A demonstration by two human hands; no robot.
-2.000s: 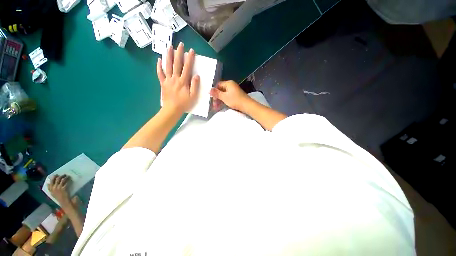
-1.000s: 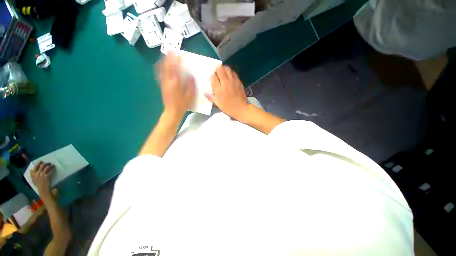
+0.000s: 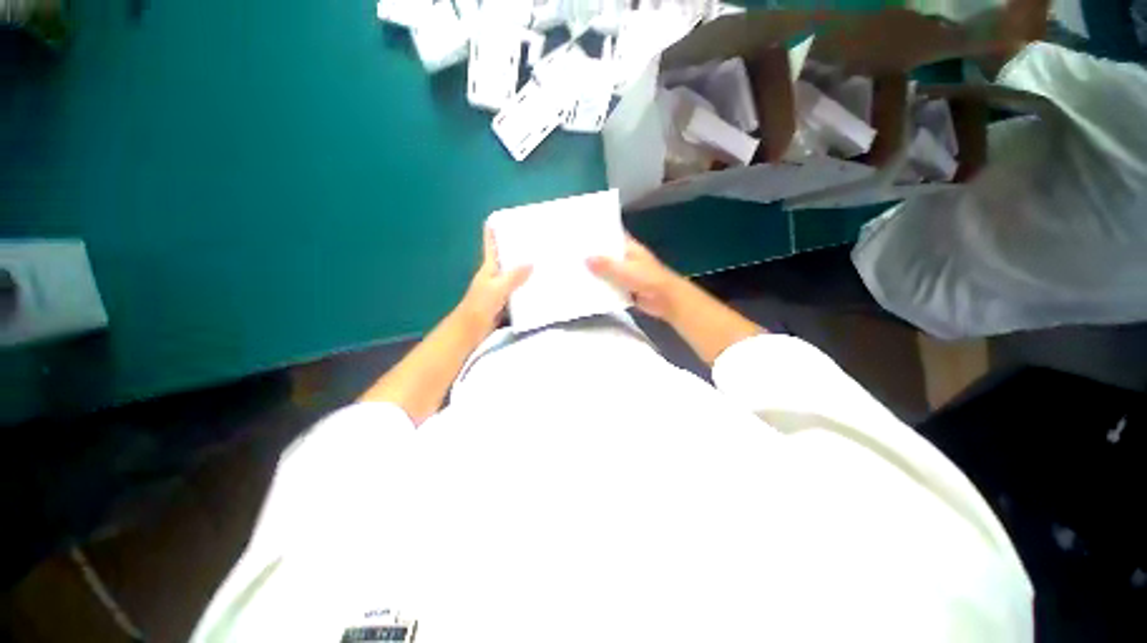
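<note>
A closed white carton (image 3: 560, 258) is at the bench's near edge, in front of my body. Its plain white top faces up. My left hand (image 3: 494, 286) grips its left side, with the thumb on top. My right hand (image 3: 639, 275) grips its right side, also with the thumb on top. The undersides of the carton and the fingers beneath it are hidden.
Open cartons (image 3: 717, 180) with bagged contents stand in a row at the far right. Small white printed pieces (image 3: 543, 107) lie in a heap beyond my carton. Another white carton (image 3: 53, 290) is at the left edge. A person's light clothing (image 3: 1025, 239) is at right.
The view has swung right, showing more open cartons. My left hand has gone from lying on the carton's top to gripping its left side; my right hand now grips the right side.
</note>
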